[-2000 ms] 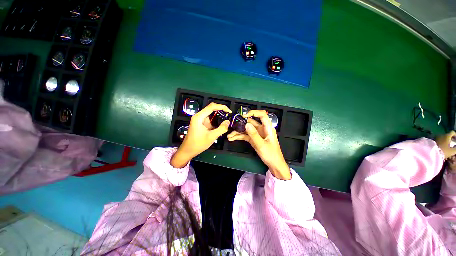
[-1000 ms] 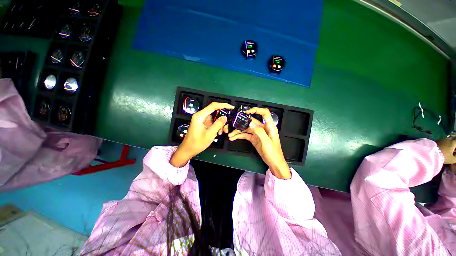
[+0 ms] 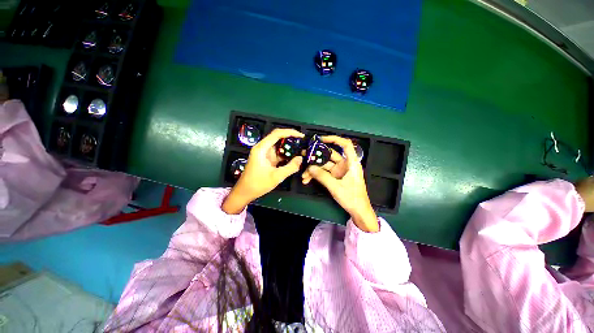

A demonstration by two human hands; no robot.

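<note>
My left hand holds a round black smartwatch by its rim, its face showing small coloured marks. My right hand holds a second smartwatch close beside it, its face lit with pale green and white marks. Both are held over the black compartment tray. Watches lie in the tray's left pockets, one at the upper left and one below it. Another shows partly behind my right fingers. The two pockets at the right end are empty. My hands hide the middle pockets.
Two lit watches lie on the blue mat beyond the tray. Larger black trays with rows of watches stand at left. A thin cable lies at right. Pink sleeves of people show at both sides.
The watch in my right hand has turned so its lit face shows towards me. The watch in my left hand also shows coloured marks now. Both hands stay over the tray.
</note>
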